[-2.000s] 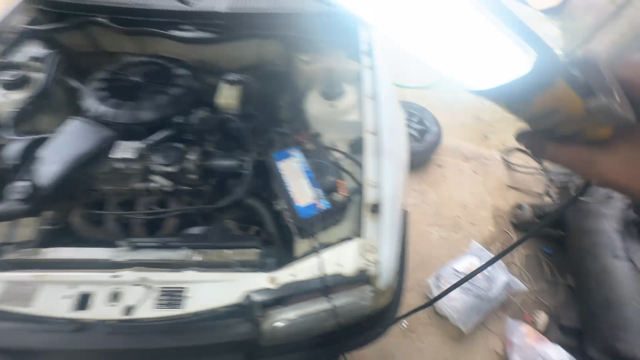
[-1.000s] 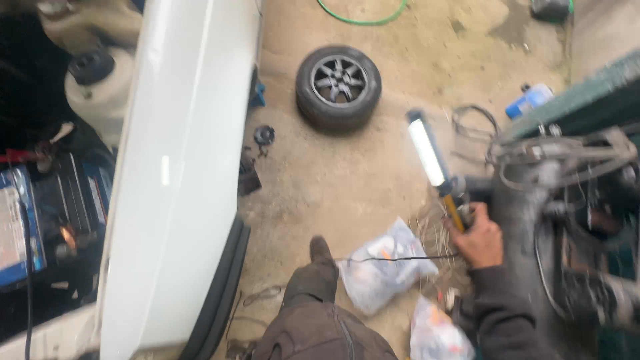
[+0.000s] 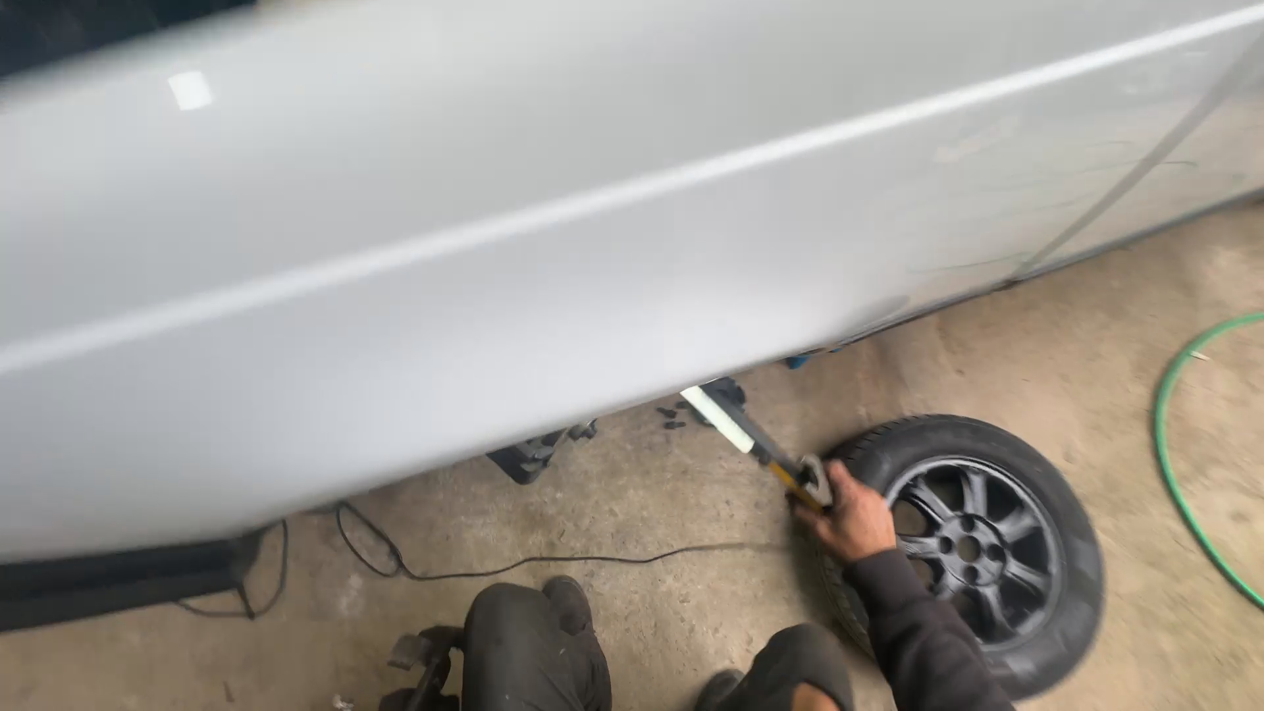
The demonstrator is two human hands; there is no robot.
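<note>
My right hand (image 3: 857,515) grips the yellow and black handle of a lit inspection lamp (image 3: 721,420). The lamp points up and left, its far end at the lower edge of the silver-white car body (image 3: 553,267). A metal hook shows beside the fingers. Just right of the hand, a wheel with a black spoked rim (image 3: 968,548) lies flat on the floor, partly hidden by my sleeve. By the lamp's far end, several small dark parts (image 3: 671,417) rest on the concrete. My left hand is not seen.
A dark cable (image 3: 553,560) runs across the concrete floor. A green hose (image 3: 1165,434) curves at the right. Under the car's edge is a dark metal part (image 3: 533,456). A black bumper (image 3: 118,583) is at lower left, and a dark object (image 3: 425,657) is beside my knee.
The view has swung from the engine bay to the car's side. The lamp, held in my right hand a second ago beside the plastic bags, is now by the car's lower edge and the wheel.
</note>
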